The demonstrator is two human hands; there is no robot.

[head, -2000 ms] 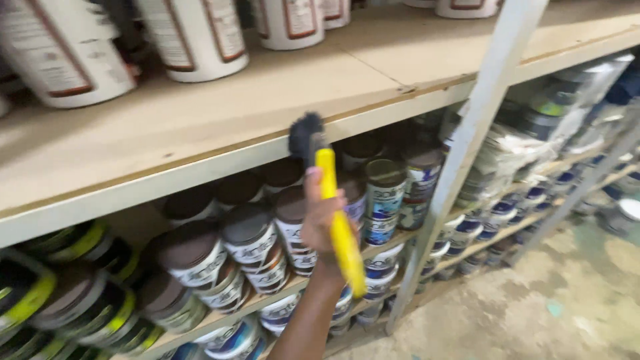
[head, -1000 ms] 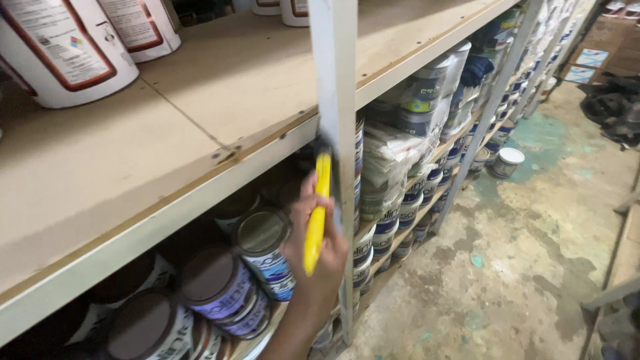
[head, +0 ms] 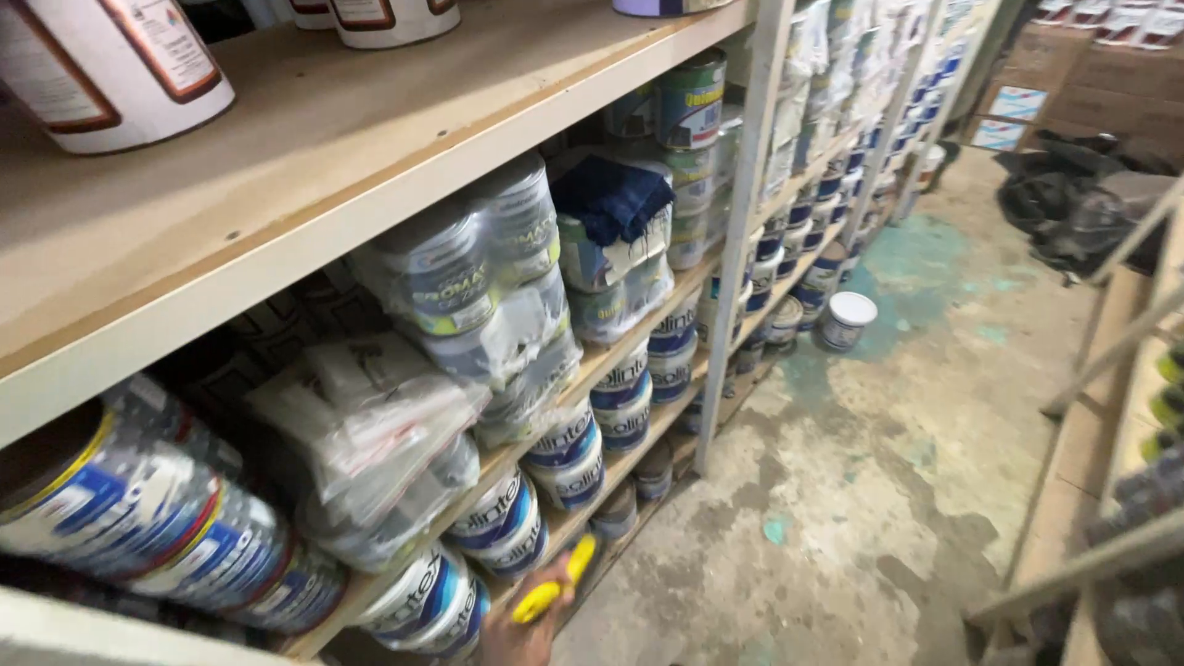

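Observation:
Low in the view, my right hand (head: pixel 525 629) is closed around the yellow handle (head: pixel 546 597) of a brush, whose head is hardly visible against the lower shelves. The hand is beside stacked white and blue paint tubs (head: pixel 504 523) at the aisle side of the rack. Above and left of it lie a pile of clear plastic bags (head: pixel 370 425) and plastic-wrapped paint cans (head: pixel 444 268). A dark blue cloth (head: pixel 612 196) rests on wrapped cans farther along. My left hand is not in view.
The wooden upper shelf (head: pixel 277 176) has a pale metal edge and holds white containers (head: pixel 111 74). A metal upright (head: pixel 740 231) stands farther along. On the stained concrete floor (head: pixel 832 518) are a lidded white tub (head: pixel 846 321) and black plastic (head: pixel 1091 199). Another rack (head: pixel 1064 462) borders the right side.
My right hand with the yellow-handled brush has gone from beside the upper shelf's edge and an upright to low beside the lower shelves. The view has moved along the aisle.

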